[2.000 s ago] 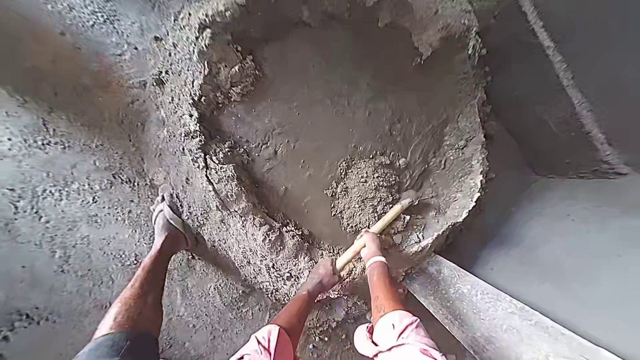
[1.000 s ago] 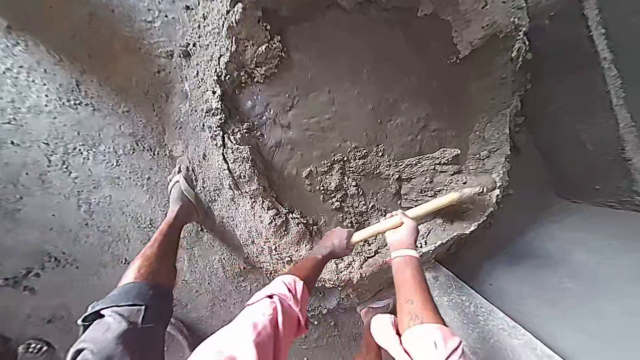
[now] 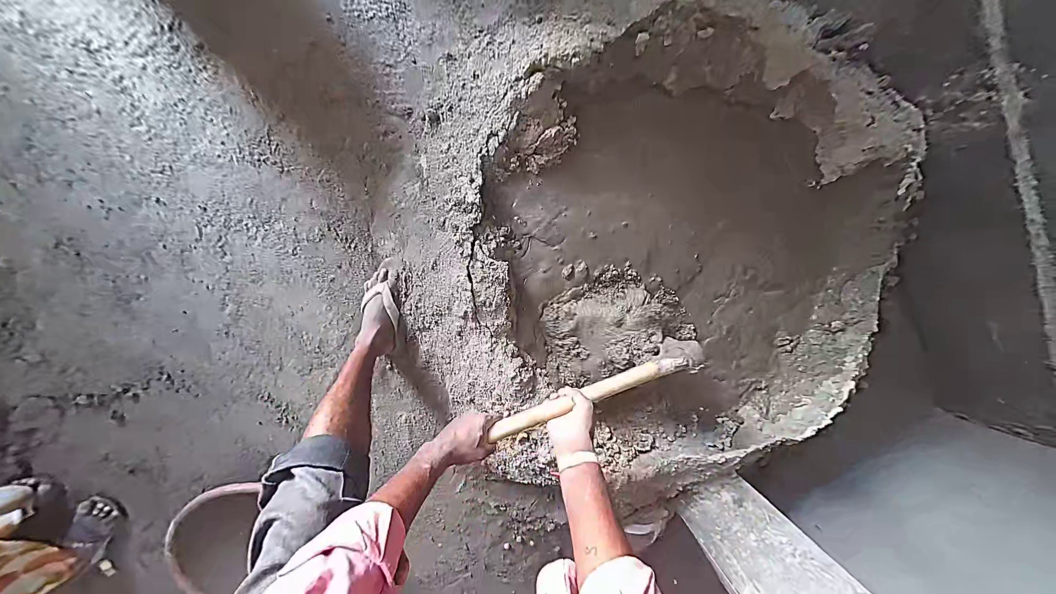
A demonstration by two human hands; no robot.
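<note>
A wooden tool handle [image 3: 615,384] slants up to the right across the near rim of a ring of wet mortar. My left hand [image 3: 464,438] grips its lower end, and my right hand [image 3: 572,419], with a pale band at the wrist, holds it farther up. The tool's head [image 3: 681,353], caked with mortar, is at the far end; its blade is mostly hidden, so its kind is unclear. Just beyond lies a lumpy mound of mix [image 3: 615,318]. Smooth wet mortar [image 3: 701,198] fills the middle of the ring.
My foot in a sandal [image 3: 380,309] stands left of the ring. A hose [image 3: 194,503] curves at the lower left, near another person's feet [image 3: 95,524]. A flat grey slab or board [image 3: 763,536] runs from the ring's near right edge. A pale ridge [image 3: 1023,165] crosses the floor at right.
Both hands still hold the handle. The tool's head has moved from the ring's right rim to beside the mound. The view has shifted left.
</note>
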